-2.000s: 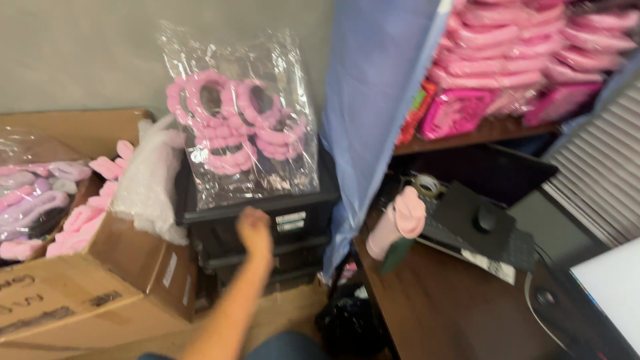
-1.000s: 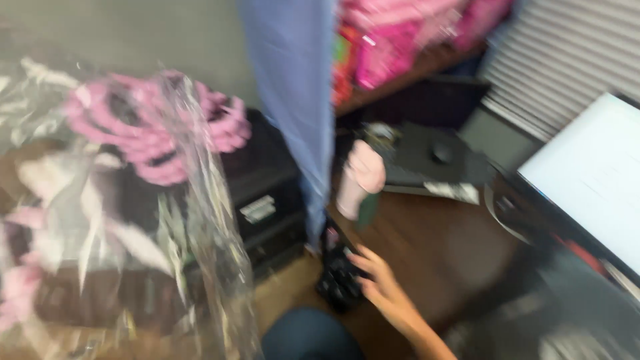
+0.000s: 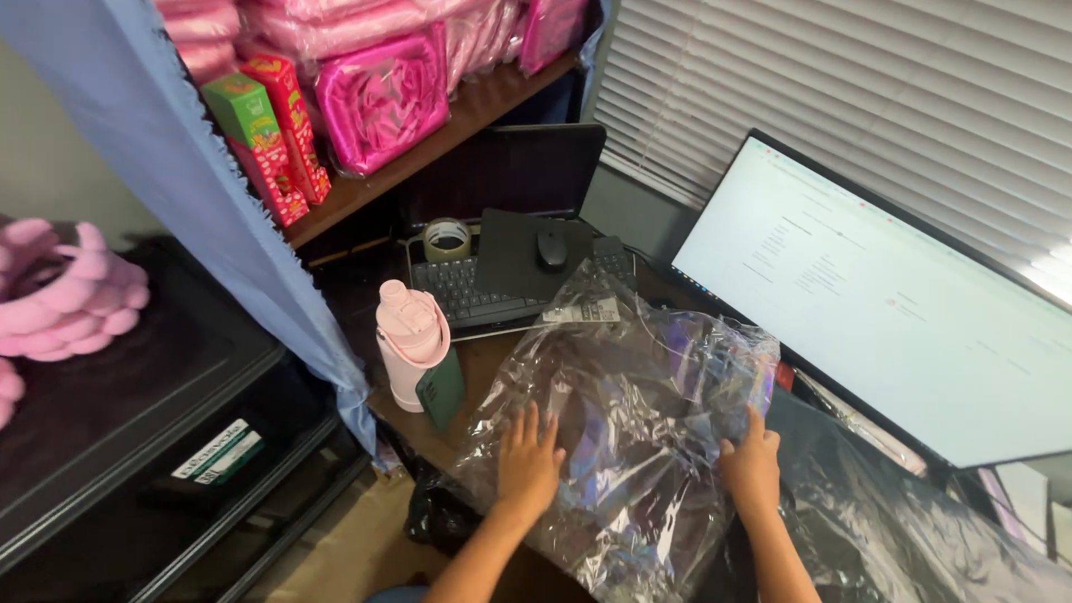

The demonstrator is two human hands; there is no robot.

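Note:
A large clear plastic bag (image 3: 620, 419) lies spread over the brown desk. My left hand (image 3: 530, 465) rests on its left part with the fingers apart and nothing gripped. My right hand (image 3: 751, 461) touches the bag's right edge, the index finger extended and the other fingers curled; whether it pinches the film cannot be told. Pink puffy headbands (image 3: 71, 289) sit at far left on a black drawer unit (image 3: 167, 377), outside the bag. The pink bottle (image 3: 406, 343) stands left of the bag, with a dark green card-like item (image 3: 441, 389) against it.
A monitor (image 3: 871, 301) stands at the right. Behind the bag are a laptop (image 3: 502, 167), a keyboard (image 3: 469, 289), a mouse (image 3: 551, 249) and a tape roll (image 3: 446, 240). A shelf (image 3: 435, 142) holds pink packages (image 3: 389, 100). Black plastic (image 3: 888, 519) lies at lower right; a blue curtain (image 3: 193, 193) hangs left.
The clear bag, earlier around or over the pink headbands at left, now lies on the desk, while the headbands are outside it. Both hands are now on the bag. The view has swung right.

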